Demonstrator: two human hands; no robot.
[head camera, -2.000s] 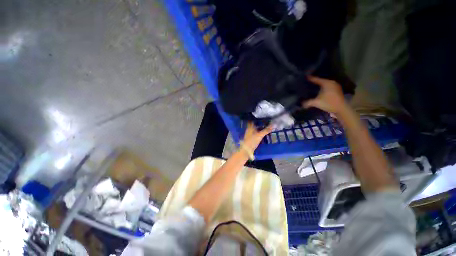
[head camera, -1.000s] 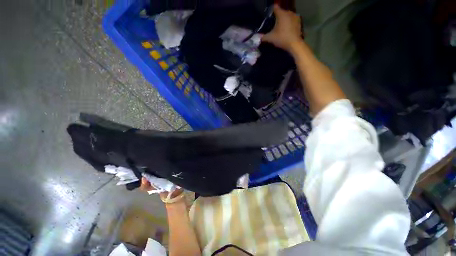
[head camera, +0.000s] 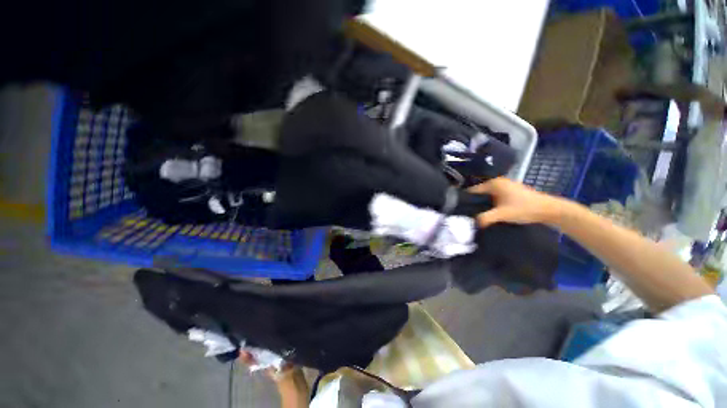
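Note:
My left hand (head camera: 267, 368), partly hidden under the cloth, holds a long black bundle (head camera: 319, 315) with white paper at its side, above my striped apron (head camera: 422, 351). My right hand (head camera: 510, 203) grips a second black bundle (head camera: 343, 159) at its tied part, beside white paper (head camera: 422, 225). This bundle spans from above the blue crate (head camera: 183, 259) toward the tub. Other black bundles (head camera: 191, 179) with white papers lie in the crate. The right hand's bundle is blurred.
A white-grey tub (head camera: 522, 135) holding dark bundles stands beyond my right hand, next to a white table (head camera: 462, 40). Another blue crate (head camera: 590, 159) is at the right, near a cardboard box (head camera: 558, 64). Dark fabric (head camera: 159, 48) hangs over the top left.
The view has swung right, bringing the tub and white table into view. My right hand has moved out of the crate with a bundle. My left hand still holds its bundle.

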